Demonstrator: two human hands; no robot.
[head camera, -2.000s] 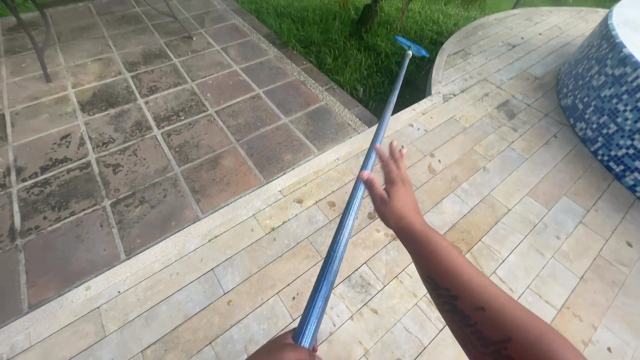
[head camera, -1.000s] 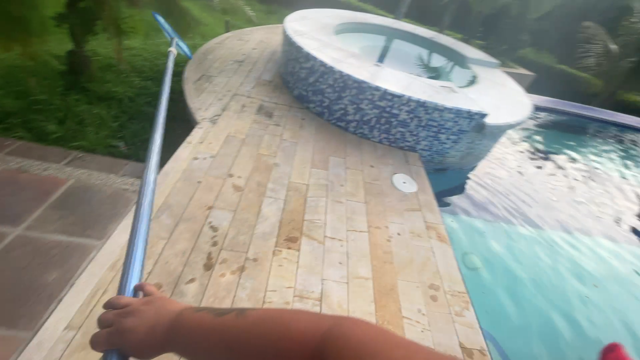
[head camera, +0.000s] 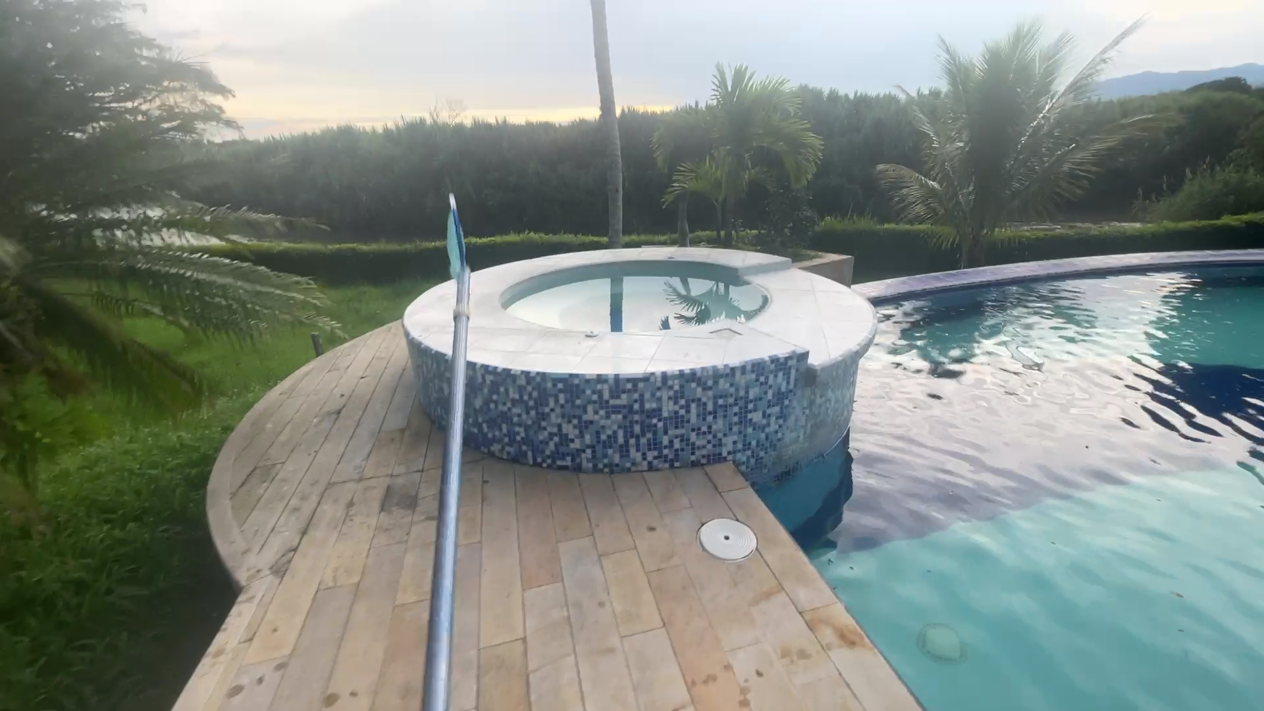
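Note:
A long metallic blue pole rises from the bottom edge of the head view, left of the middle, and leans slightly right toward its far end. At its tip a blue pool skimmer net is seen nearly edge-on, held up in the air left of the round spa. The near end of the pole is cut off by the lower frame edge. Neither of my hands shows, so their hold on the pole is hidden.
A round raised spa with blue mosaic tile stands ahead on the stone deck. The pool lies along the right, grass along the left. A round white lid sits in the deck near the pool edge.
The view has swung up and right toward the spa and pool. The hand seen on the pole one second ago is out of frame. The net now stands upright beside the spa.

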